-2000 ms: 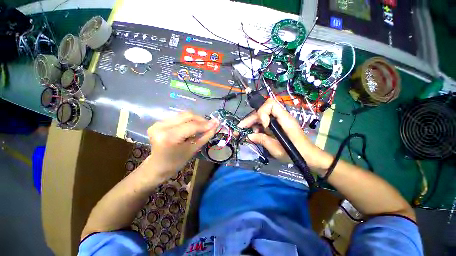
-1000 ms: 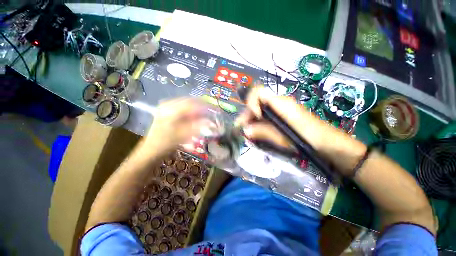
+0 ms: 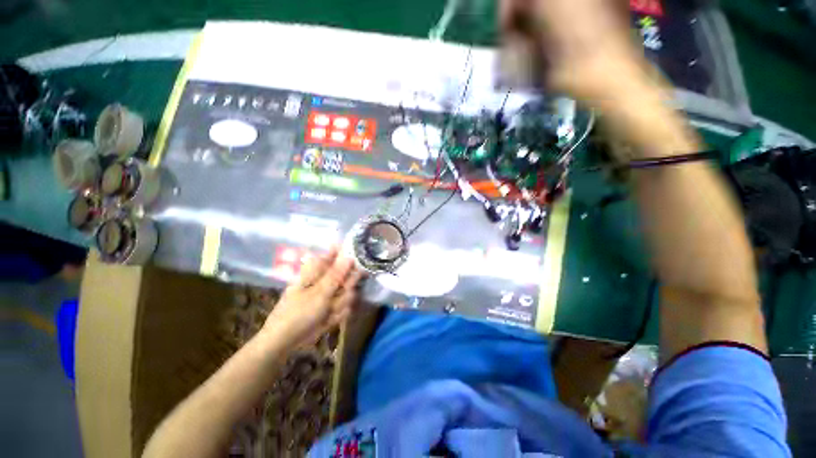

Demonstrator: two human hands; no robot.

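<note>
A round coil unit with a dark centre and pale rim is on the printed card. Thin dark leads run up from it. My left hand holds the unit's lower left side with the fingertips. My right hand is raised at the top edge, badly blurred and partly cut off. A dark blur is at its fingers, and I cannot tell if it is held. The soldering iron cannot be made out. Green circuit boards with tangled leads lie at the card's upper right, partly blurred.
Several pale coil units stand on the green mat at the left. An open cardboard box with rows of units is below the bench edge. A fume fan is at the right, partly behind my right arm. A framed panel is at the upper right.
My right hand has moved from the work up to the top edge; the iron it held no longer shows. My left hand is lower, beside the unit on the card.
</note>
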